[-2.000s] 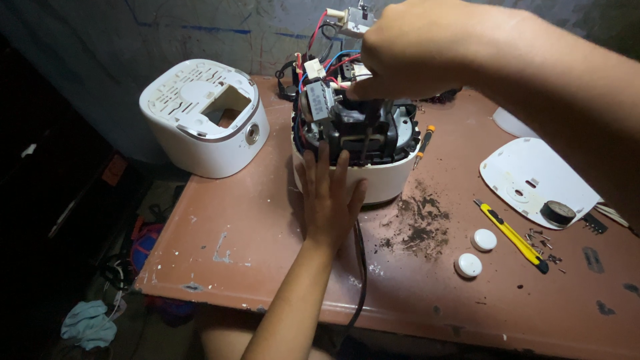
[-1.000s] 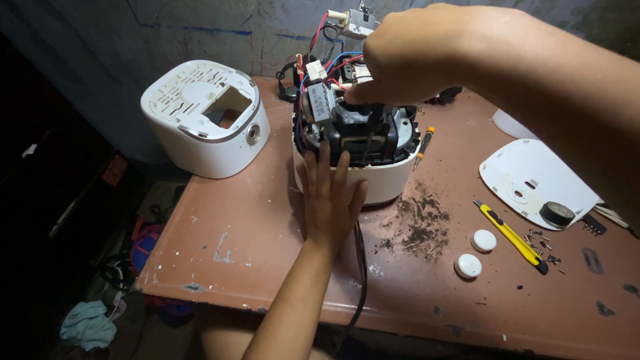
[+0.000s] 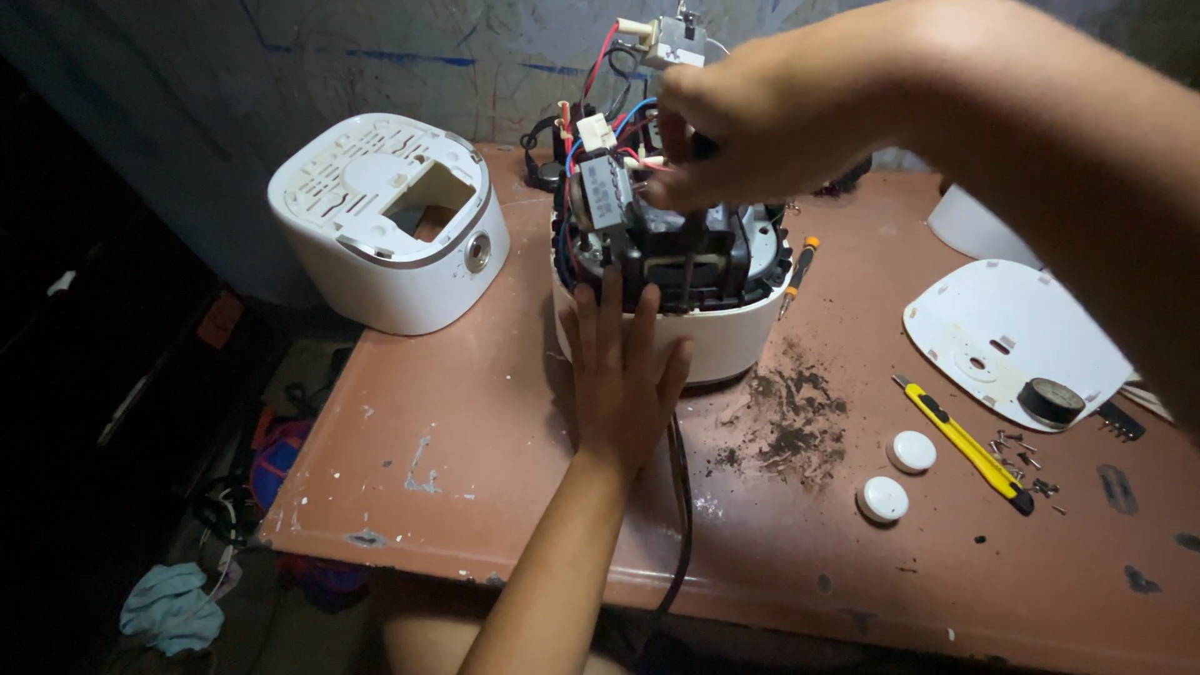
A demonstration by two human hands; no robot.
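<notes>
A white plastic appliance base (image 3: 722,342) with its inner parts exposed stands on the table. My left hand (image 3: 623,380) lies spread against its front wall, fingertips at the black inner frame. Above the open top, my right hand (image 3: 712,141) is closed round the dark handle of a screwdriver, whose shaft (image 3: 692,267) points down to the front rim. Most of the handle is hidden by the fingers. Left of the right hand are a grey capacitor (image 3: 606,191), a white connector (image 3: 596,133) and red and blue wires. A metal switch part (image 3: 677,41) sticks up behind.
A white housing (image 3: 422,272) stands at left. To the right lie a small orange-and-black screwdriver (image 3: 800,275), dark debris (image 3: 792,417), two white knobs (image 3: 884,500), a yellow utility knife (image 3: 966,445), several screws (image 3: 1017,450) and a white cover (image 3: 984,319). A black cord (image 3: 682,525) hangs over the front edge.
</notes>
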